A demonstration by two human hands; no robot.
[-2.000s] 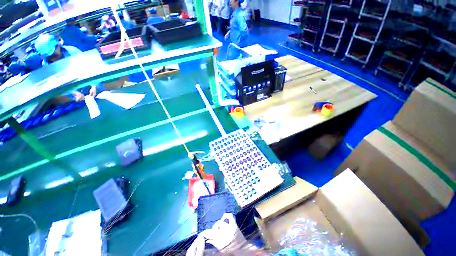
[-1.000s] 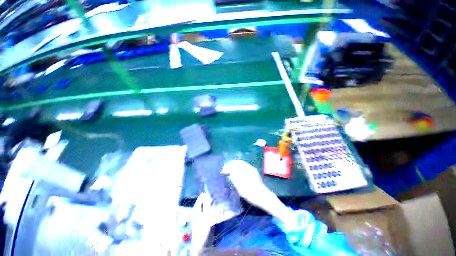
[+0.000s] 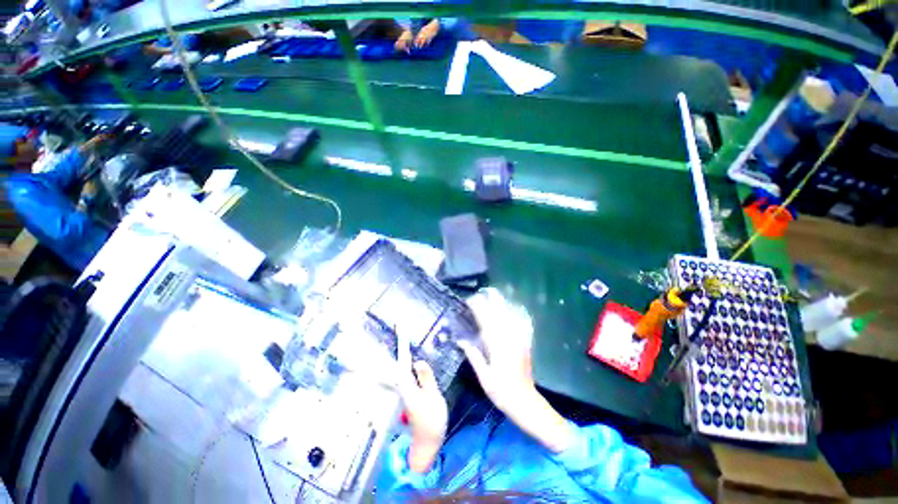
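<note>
A dark plastic housing (image 3: 425, 300), ribbed side up, lies tilted over the white plate of the machine bed. My right hand (image 3: 504, 345) grips its right edge. My left hand (image 3: 423, 394) is at its near edge, thumb and fingers on it; glare and blur hide part of the grip. A smaller dark unit (image 3: 463, 246) lies on the green bench just beyond the housing. An orange driver (image 3: 660, 315) stands at a red tray (image 3: 622, 340), right of my hands.
A parts tray (image 3: 743, 345) with rows of dark round parts is at the right. The machine bed (image 3: 207, 394) fills the lower left. More dark units (image 3: 494, 180) lie farther back on the bench. A person in blue (image 3: 59, 202) works at the left. A carton (image 3: 773, 477) shows below the tray.
The view has swung left and down. The housing has moved from the bench's front edge to over the machine bed, and both hands are now at it.
</note>
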